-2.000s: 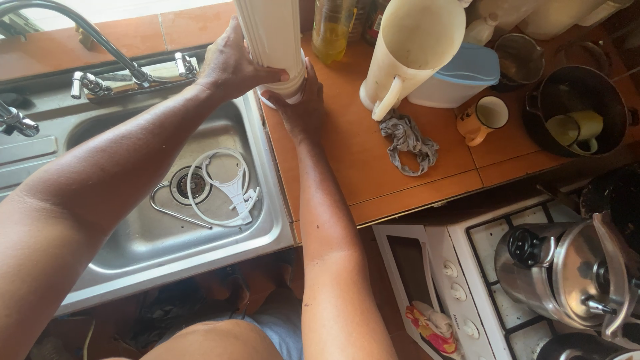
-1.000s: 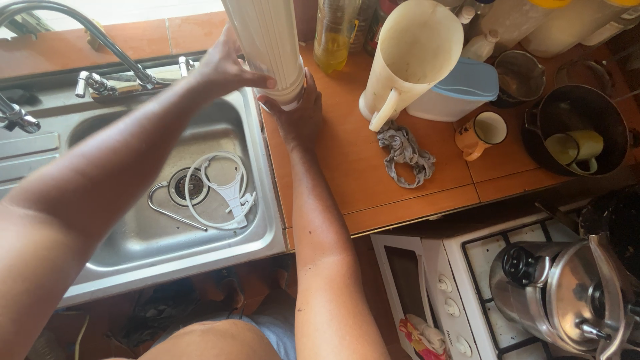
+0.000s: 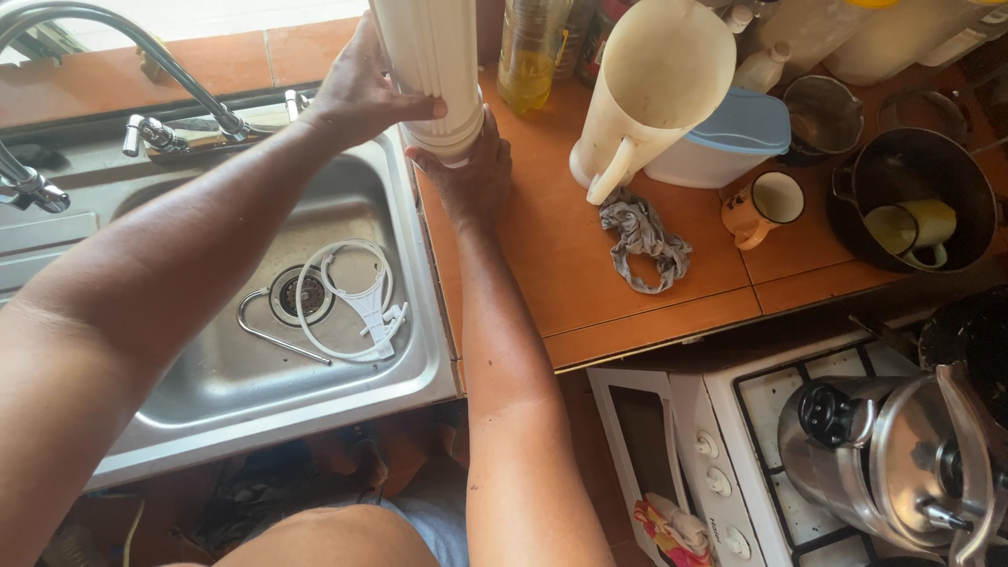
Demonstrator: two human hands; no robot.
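A tall white plastic cylinder, like a water filter housing, stands at the counter's edge beside the sink; its top is out of view. My left hand grips its side, thumb across the front. Lower down, my right hand wraps round its base from the right. In the steel sink lie a white plastic ring wrench, a coil of thin white tubing and a bent chrome spout near the drain.
Right of my hands stand an oil bottle, a cream plastic jug, a twisted grey cloth, a blue-lidded container, an enamel mug and a black pot. A pressure cooker sits on the stove. A chrome faucet arches over the sink's left.
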